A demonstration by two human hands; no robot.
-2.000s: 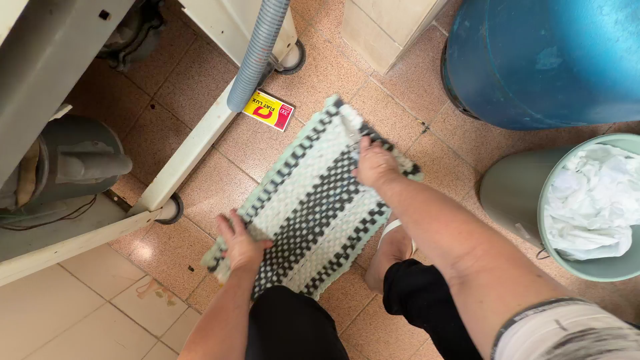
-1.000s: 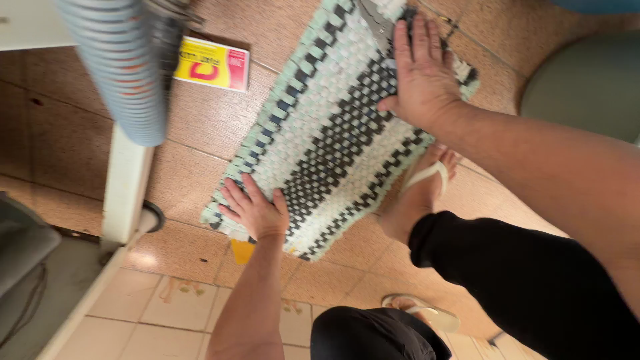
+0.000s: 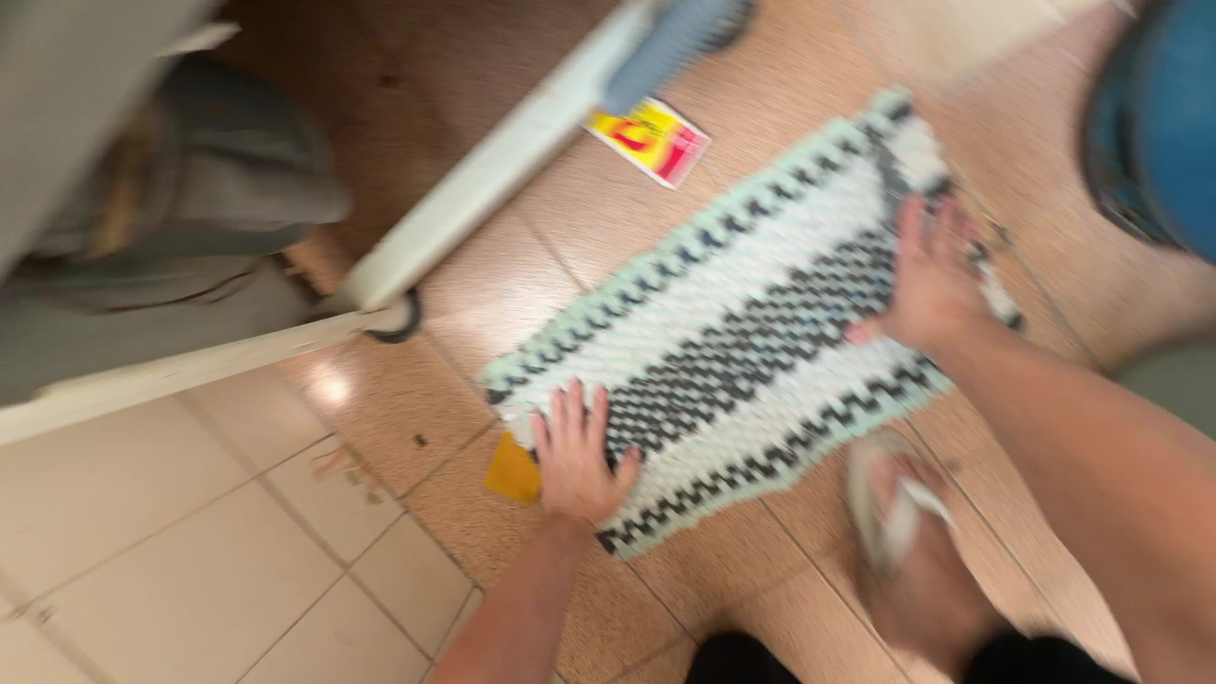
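A woven mat in white, dark and pale green bands lies spread on the tiled floor. My left hand rests flat on its lower left end, fingers apart. Near the mat's right end my right hand presses down, also with spread fingers and nothing gripped. A dark grey object, too blurred to name, lies on the mat just above the right fingertips. From under the mat's left end, beside my left hand, a yellow-orange piece sticks out.
A white metal frame with casters and a grey-blue ribbed hose stand at upper left. A yellow and red printed card lies by the hose. A blue drum is at right. My sandalled foot is below the mat.
Two seconds ago my right hand was bent at the mat's far end; now it lies flatter, fingers spread. The yellow-orange piece shows beside the mat, unseen in the oldest frame. The view has shifted.
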